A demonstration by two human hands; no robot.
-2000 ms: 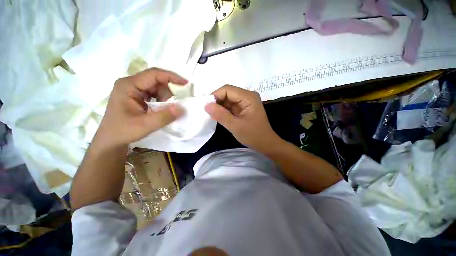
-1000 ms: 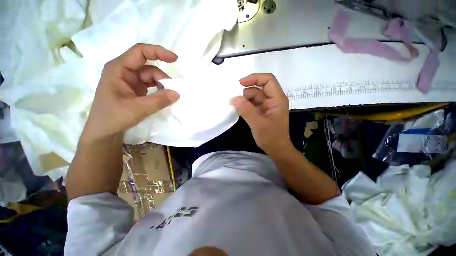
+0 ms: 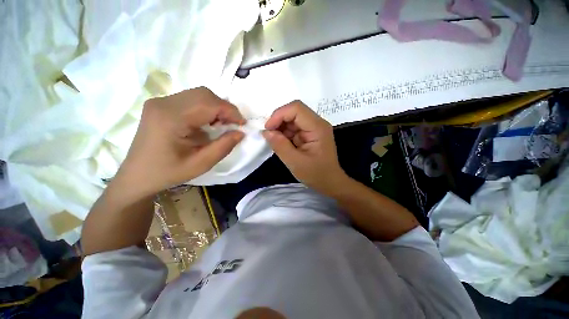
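A small white fabric piece (image 3: 234, 163) with a curved lower edge is held above my lap, in front of the table edge. My left hand (image 3: 187, 137) pinches its upper edge between thumb and fingers. My right hand (image 3: 302, 138) pinches the same edge just to the right, with the fingertips of both hands close together. The edge between the fingertips looks gathered or folded; its exact fold is hidden by the fingers. A large heap of off-white fabric panels (image 3: 47, 124) lies at the left, behind and beside my left hand.
The needle plate (image 3: 272, 9) shows at the top edge. A pink fabric strip (image 3: 424, 32) lies on the table at right, behind the printed ruler (image 3: 399, 92). Below the table are a cardboard box (image 3: 187, 218), a plastic bag (image 3: 518, 140) and a crumpled off-white pile (image 3: 499, 240).
My hands have closed in towards each other. The white piece, spread flat between them a second ago, is now pinched along its upper edge. The view has shifted slightly.
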